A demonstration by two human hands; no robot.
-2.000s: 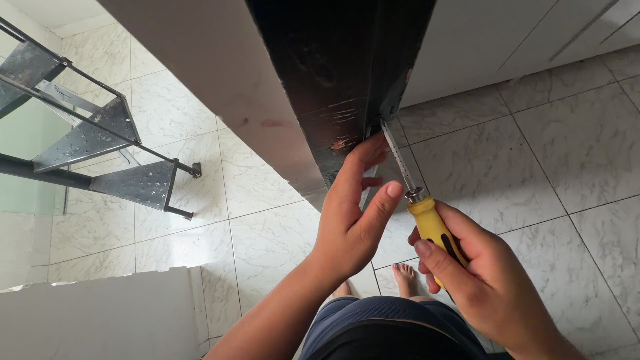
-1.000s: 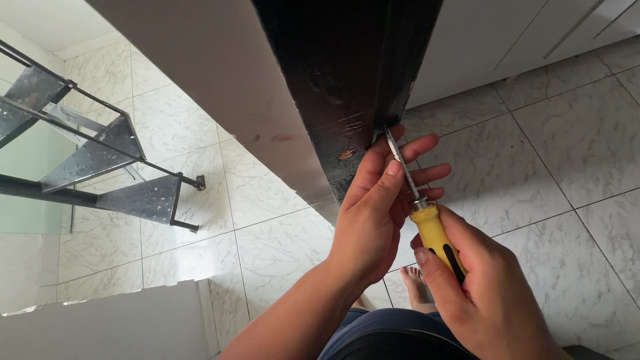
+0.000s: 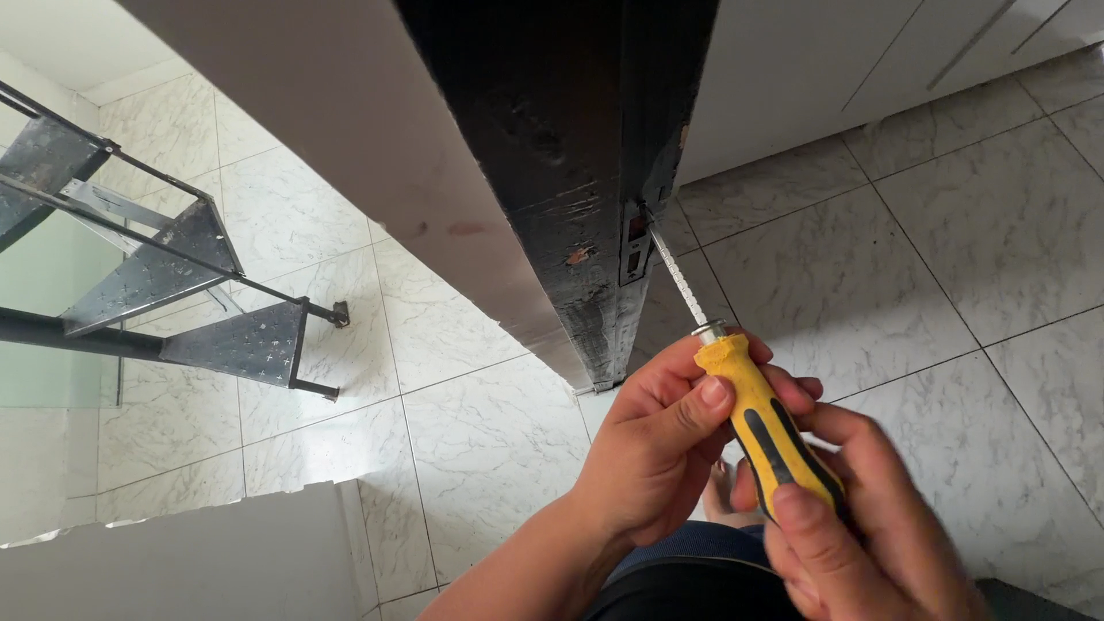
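Observation:
A screwdriver with a yellow and black handle [image 3: 770,423] points up and to the left, its tip at the upper end of a metal strike plate [image 3: 636,246] set in a black door frame [image 3: 552,164]. My right hand [image 3: 862,509] grips the rear of the handle. Around the front of the handle, near the metal collar, are the fingers of my left hand [image 3: 673,423]. The plate has rectangular openings. Scratches and a chipped patch mark the black frame beside it. The screw under the tip is too small to make out.
At the left stands a black metal staircase [image 3: 233,341] with wedge-shaped treads. A low wall [image 3: 190,552] with a rough edge fills the lower left. White marble-look tiles [image 3: 871,285] cover the floor, and a white panel [image 3: 793,78] runs along the upper right. My foot shows below my hands.
My left hand has moved from beside the screwdriver's shaft and the frame down to the front of the handle, baring the strike plate. My right hand still holds the handle.

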